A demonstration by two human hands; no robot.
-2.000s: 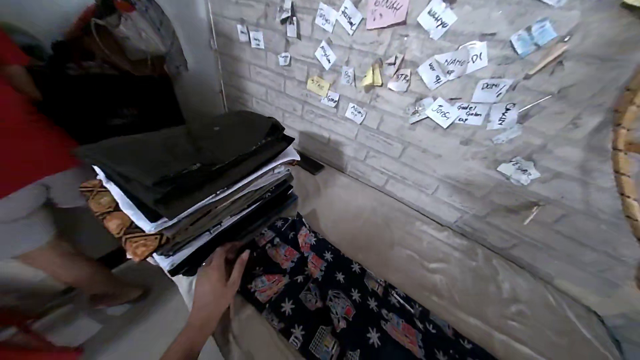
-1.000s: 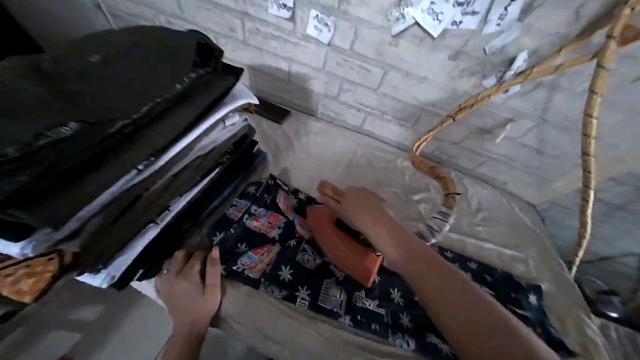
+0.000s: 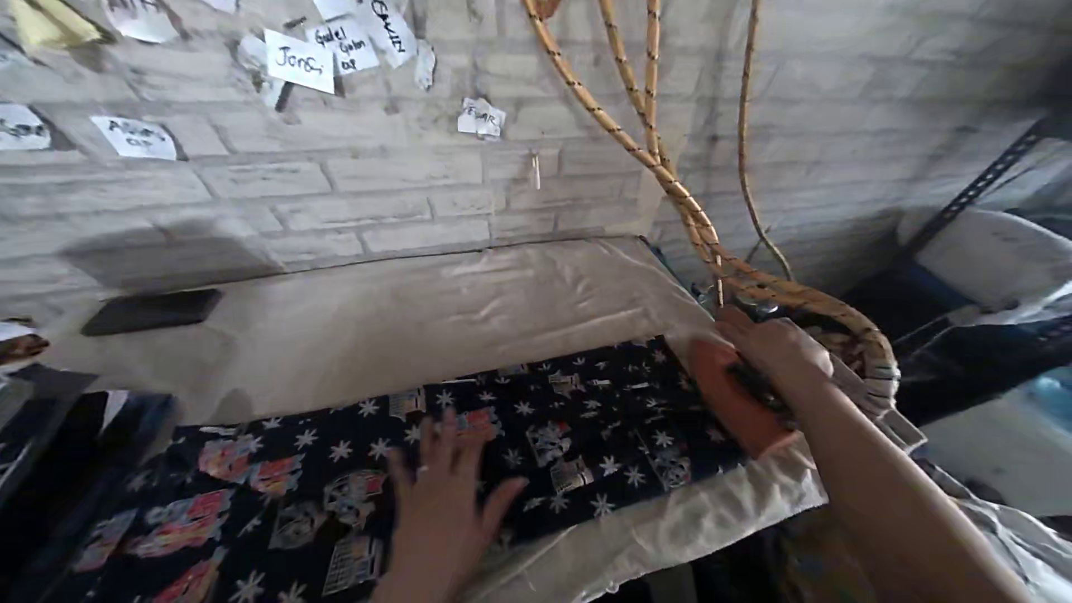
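A dark patterned cloth garment, printed with white star shapes and red pictures, lies flat along a padded ironing table. My right hand grips an orange-red iron, which rests at the right end of the garment, near the table's edge. My left hand lies palm down on the middle of the garment with its fingers spread, holding nothing. The iron's soleplate cannot be seen.
Beige sheeting covers the table. A dark flat object lies near the brick wall. Wrapped hoses hang down beside the iron. Folded dark clothes stand at left; a metal rack is at right.
The iron, in my right hand, has moved along the garment to its right end. My left hand has moved from the garment's left edge to its middle. The view has swung right.
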